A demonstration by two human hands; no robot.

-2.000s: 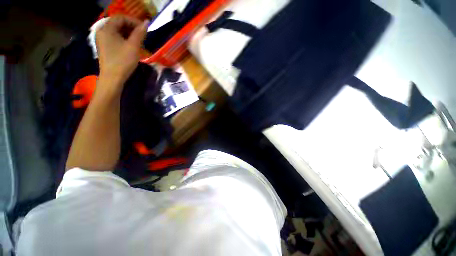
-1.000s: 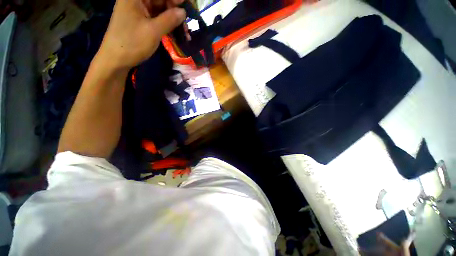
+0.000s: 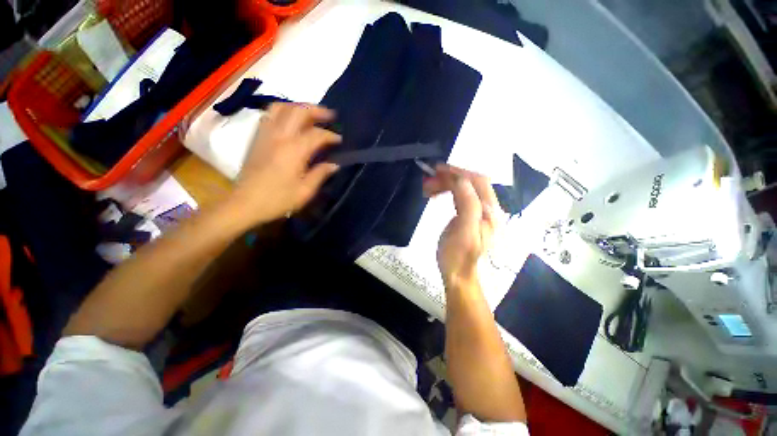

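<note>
My left hand (image 3: 285, 162) is over the left part of the dark garment panels (image 3: 383, 94), its fingers on one end of a narrow dark fabric strip (image 3: 383, 154). The strip runs right across the panels towards my right hand (image 3: 467, 217). My right hand is at the panels' right edge, with a small slim pale tool (image 3: 426, 167) at its fingertips, close to the strip's other end. Most of the tool is hidden. A line with a faint glint runs along the panels below the strip.
An orange basket (image 3: 89, 177) with dark pieces stands left. A dark rectangular piece (image 3: 549, 319) and black-handled shears (image 3: 629, 319) lie near the white sewing machine (image 3: 673, 209). A dark triangular end (image 3: 528, 183) lies right of the panels. Work sheet (image 3: 166, 197) at left.
My left hand has moved from the basket side to the panels and now holds the strip across them. My right hand has come up from the lower right. The view has swung right.
</note>
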